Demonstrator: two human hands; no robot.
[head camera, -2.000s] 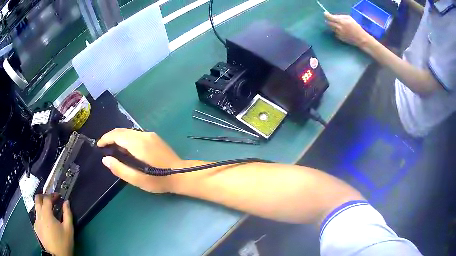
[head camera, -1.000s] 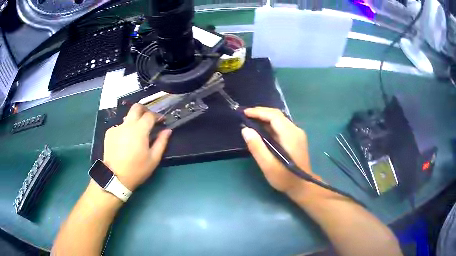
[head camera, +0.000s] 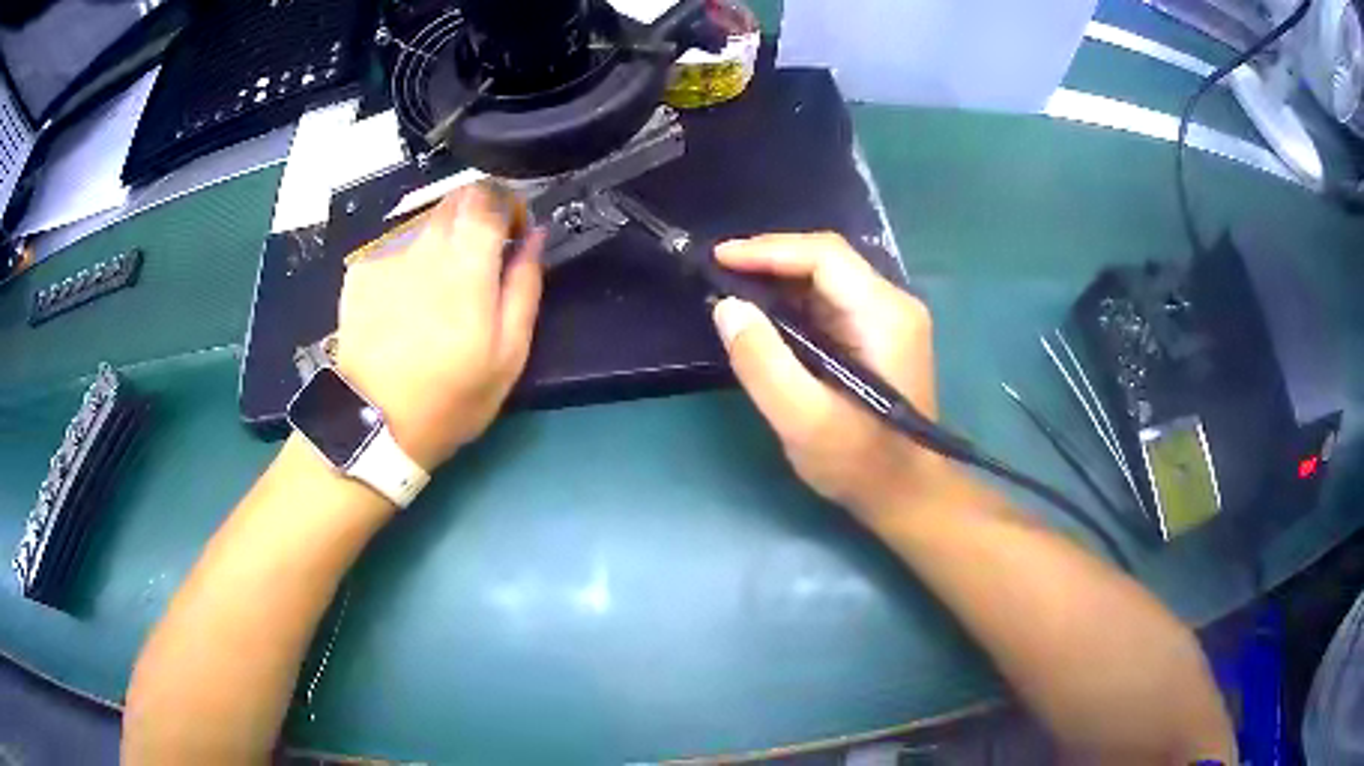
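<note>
A grey LED strip module (head camera: 651, 151) lies slanted on the black work pad (head camera: 628, 326), partly below the dark ring of the microscope (head camera: 557, 132). My left hand (head camera: 441, 307), with a watch at the wrist, holds the strip's left part; its fingers hide that end. My right hand (head camera: 883, 322) holds the black soldering iron (head camera: 841, 374) like a pen. The iron's metal tip points up-left at the round seats (head camera: 576, 219) near the strip's middle. I cannot tell if the tip touches.
A dark stack of strip modules (head camera: 78, 486) stands at the left, with a small strip (head camera: 85, 286) behind it. A black studded tray (head camera: 247, 97) is upper left. At the right are tweezers (head camera: 1070, 454), a sponge (head camera: 1182, 476) and the black soldering station (head camera: 1234, 337). A yellow-labelled roll (head camera: 711, 78) is behind.
The view has swung left from the station to the work, then dipped. My left hand has moved further over the pad and strip. The iron tip has shifted left along the strip.
</note>
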